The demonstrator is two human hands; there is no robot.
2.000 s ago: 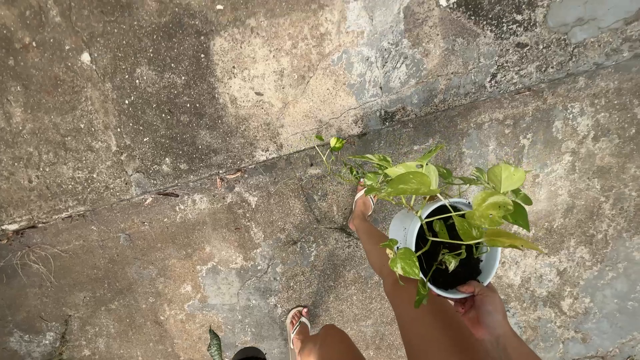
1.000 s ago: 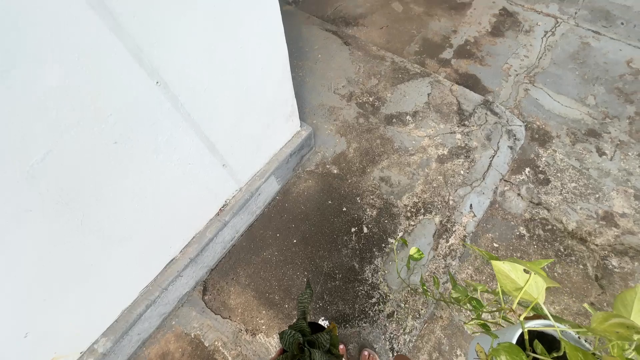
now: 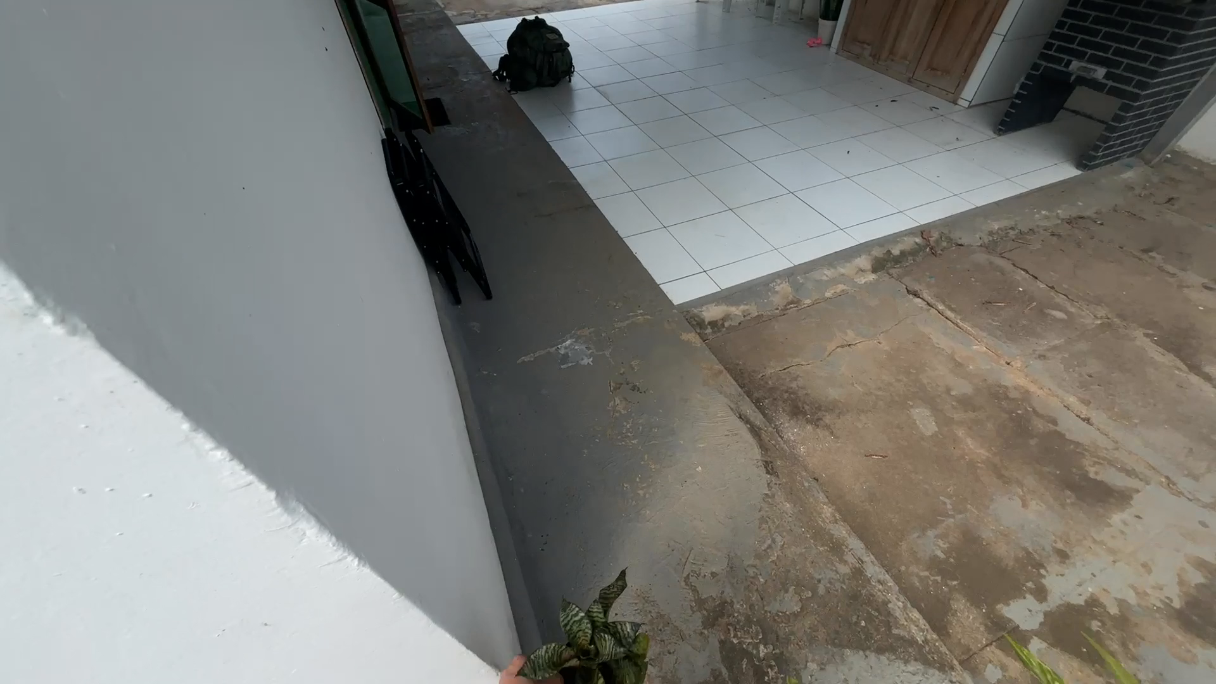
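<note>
At the bottom edge, a little left of centre, a small part of my left hand (image 3: pixel 514 671) shows against a small snake plant (image 3: pixel 594 638) with dark, banded leaves. The base of that plant and most of the hand are cut off by the frame. Near the lower right corner, the tips of long green leaves (image 3: pixel 1034 659) poke into view. My right hand is out of view.
A white wall (image 3: pixel 285 285) runs along the left, with folded black furniture (image 3: pixel 437 218) leaning on it beside a raised concrete walkway (image 3: pixel 608 399). Beyond are a dark backpack (image 3: pixel 538 55) on white tiles (image 3: pixel 760 180), wooden doors (image 3: pixel 921 43) and a black brick structure (image 3: pixel 1130 66). Cracked concrete lies right.
The view has swung up from the ground to the walkway and tiles. My right hand, earlier holding a white pot of pothos, has left the view.
</note>
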